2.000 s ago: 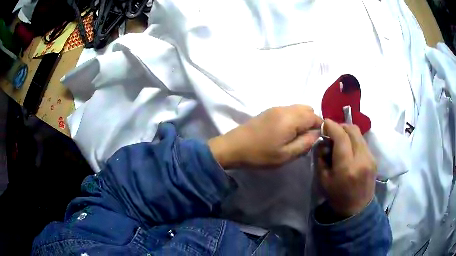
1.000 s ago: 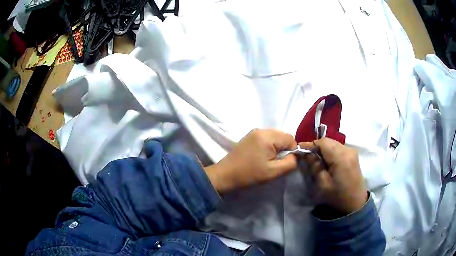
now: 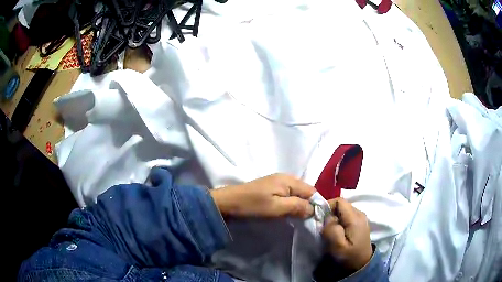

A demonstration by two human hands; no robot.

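A white jacket lies spread in front of me, with its dark red collar just above my hands. My left hand comes from the left and pinches the jacket's edge near the collar between thumb and fingers. My right hand is right beside it, fingers curled at the same bit of edge. A small greyish, shiny spot shows between the fingertips; it is blurred, and I cannot tell whether it is a tool or a button.
Black hangers lie tangled at the upper left, by a patterned red and yellow piece. More white garments heap at the right. Another red collar piece shows at the top edge. The light wood table shows upper right.
Both hands have moved down and a little left with the collar and the pinched edge. The collar's loop now stands more open, and a second red piece has come into view at the top.
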